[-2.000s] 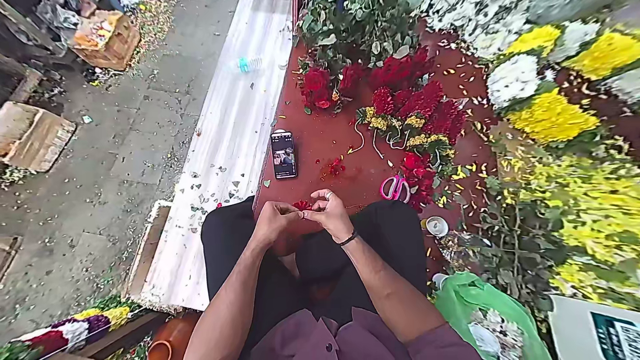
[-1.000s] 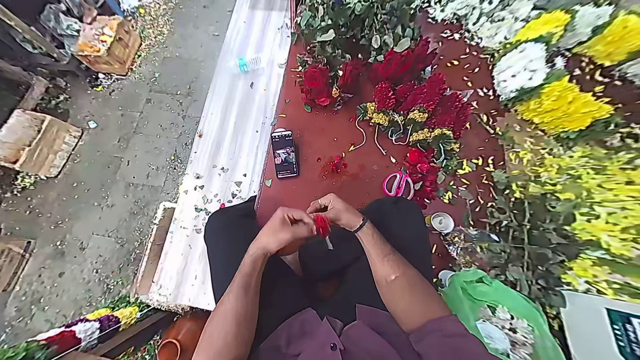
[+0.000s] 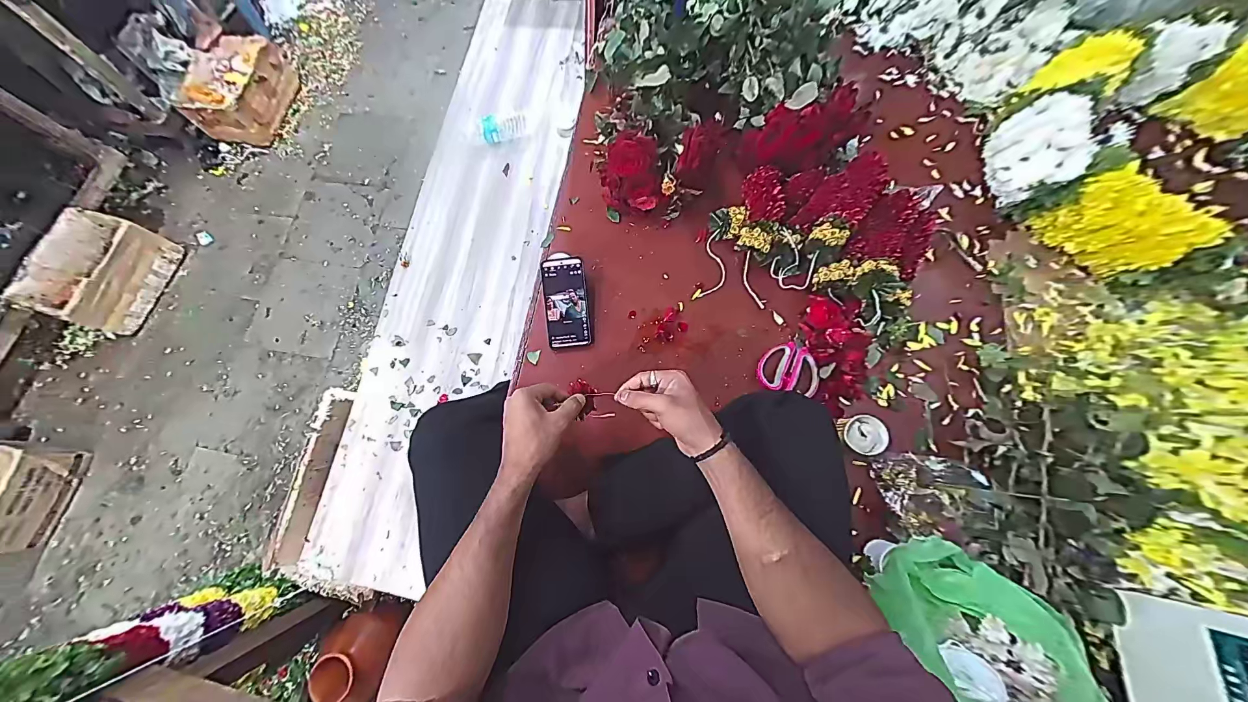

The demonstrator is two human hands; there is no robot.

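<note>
My left hand pinches a small dark red flower cluster above my lap. A thin reddish thread runs from the cluster to my right hand, whose thumb and finger are closed on its other end. Just beyond my hands, loose red petals lie on the red surface. A smartphone with a lit screen lies past my left hand. Pink-handled scissors rest right of my right hand. Farther off are red flower bunches with yellow blossoms and loose white strings.
Right of my knee stand a round can and a green plastic bag. Yellow and white chrysanthemums fill the right side. A white board with a plastic bottle borders the red surface. A clay pot stands at lower left.
A second ago my hands were close together around the red flower piece. They have since moved apart, with the thread stretched between them.
</note>
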